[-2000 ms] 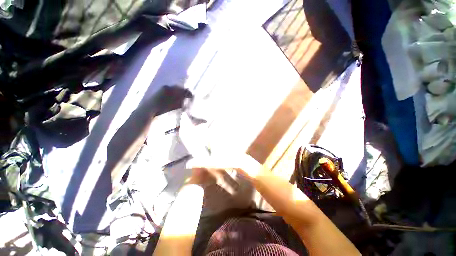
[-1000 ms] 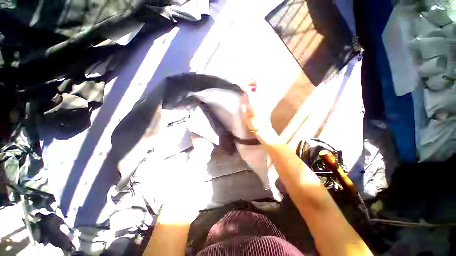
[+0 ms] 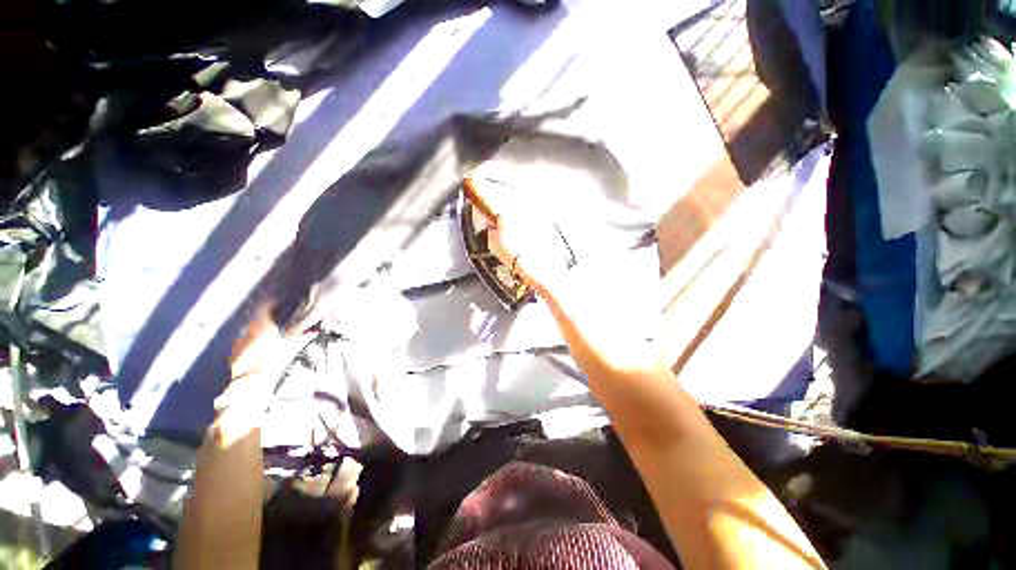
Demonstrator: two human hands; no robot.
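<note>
A pale garment panel [image 3: 468,323] lies spread on the ironing cloth, washed out by strong sun. Short dark lines, perhaps pocket openings, show on it. My right hand [image 3: 521,251] is on the orange-brown handle of the electric iron [image 3: 486,254], whose dark metal body stands on the panel. The fingers are overexposed. My left hand [image 3: 259,340] is at the left edge of the panel, near crumpled cloth; glare hides its fingers, so I cannot tell whether it holds the cloth.
The iron cord [image 3: 858,434] runs off to the right. A dark flat rectangle [image 3: 746,95] lies at the far right of the bluish-white ironing cloth [image 3: 267,212]. Dark garment pieces [image 3: 201,139] are heaped at the left. Whitish-grey cut pieces [image 3: 969,223] lie beside a blue surface [image 3: 880,256].
The iron has moved from its place at the right onto the panel, in my right hand. The panel's raised part now lies flatter. My left hand has moved left.
</note>
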